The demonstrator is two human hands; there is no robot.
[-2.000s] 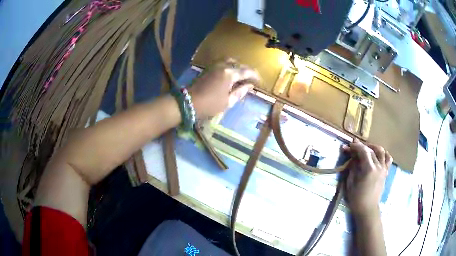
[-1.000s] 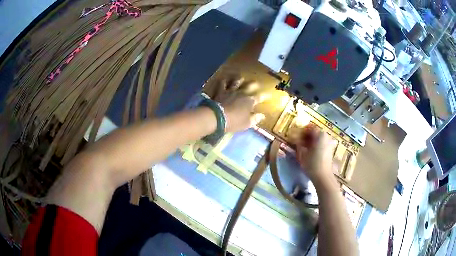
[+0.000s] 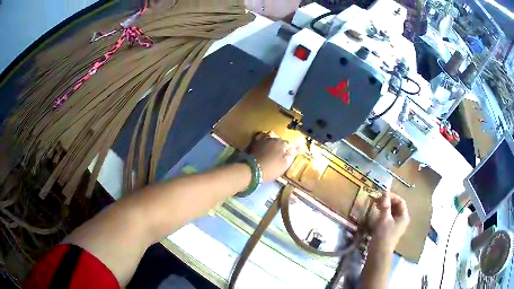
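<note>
The brown bag panel (image 3: 417, 220) lies under the brass-yellow clamp frame (image 3: 333, 196), below the lit needle of the sewing machine head (image 3: 340, 90). A brown strap handle (image 3: 288, 222) hangs from the clamp's front edge in a loop over the pale template plate (image 3: 265, 217). My left hand (image 3: 273, 158) is on the panel at the clamp's left end, close to the needle; its fingertips are blurred in the glare. My right hand (image 3: 388, 220) is at the clamp's right end, fingers bent, near the strap's other side. Whether either hand grips something is unclear.
A fan of brown straps (image 3: 113, 96) with a pink patterned tie cord (image 3: 93, 72) lies at left beside a dark mat (image 3: 203, 93). A control screen (image 3: 493, 178) and a round fan (image 3: 496, 254) stand at right. A small dark square piece (image 3: 314, 239) sits on the template.
The view has shifted, showing more of the machine. My right hand has moved from over the clamp's middle to its right end. My left hand stays near the needle.
</note>
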